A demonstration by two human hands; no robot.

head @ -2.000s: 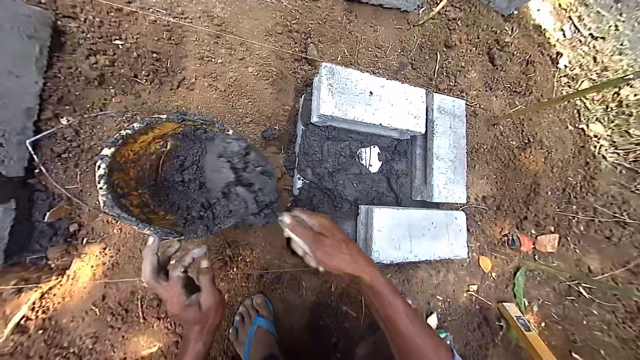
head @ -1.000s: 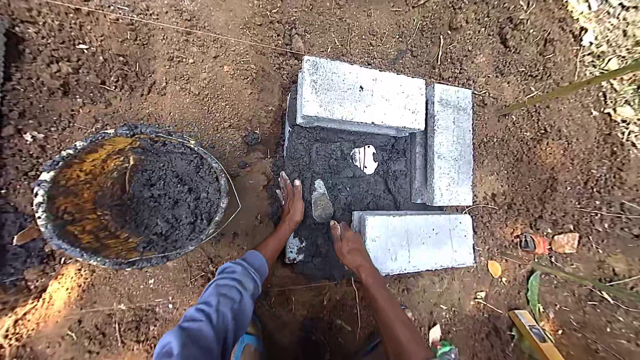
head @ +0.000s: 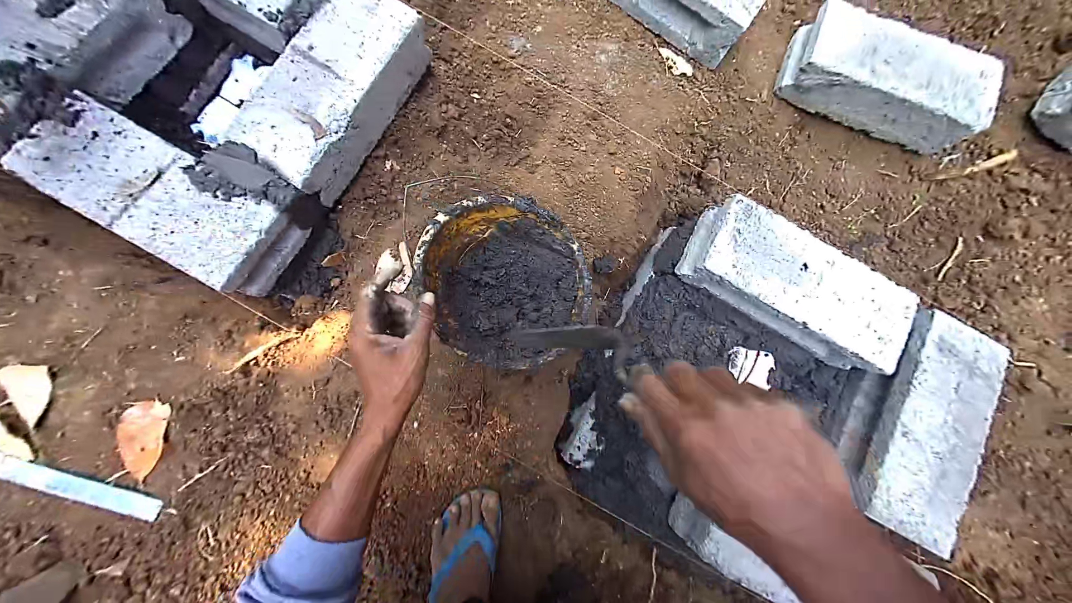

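Observation:
My right hand (head: pixel 729 444) grips the handle of a trowel (head: pixel 569 337), whose blade lies over the near rim of a round bucket (head: pixel 586 276). Dark wet mortar (head: pixel 515 280) partly fills the bucket. At the bucket's left side, my left hand (head: pixel 389 335) is held with thumb and fingers apart; whether it touches the rim cannot be told. To the right, concrete blocks (head: pixel 808 280) stand around a bed of mortar (head: pixel 670 322) with a white piece (head: pixel 752 367) on it. My right hand and forearm partly hide the nearest block (head: pixel 729 557).
Another group of joined concrete blocks (head: pixel 188 197) stands at the upper left. A loose block (head: pixel 892 75) lies at the upper right. Strings (head: pixel 578 96) cross above the soil. A pale blue strip (head: pixel 79 488) and dry leaves (head: pixel 142 437) lie at the left. My sandalled foot (head: pixel 466 544) is below the bucket.
My left hand has moved from the mortar bed to the bucket's left side. My right hand has brought the trowel from the bed to the bucket. The view has swung, showing more ground left and ahead.

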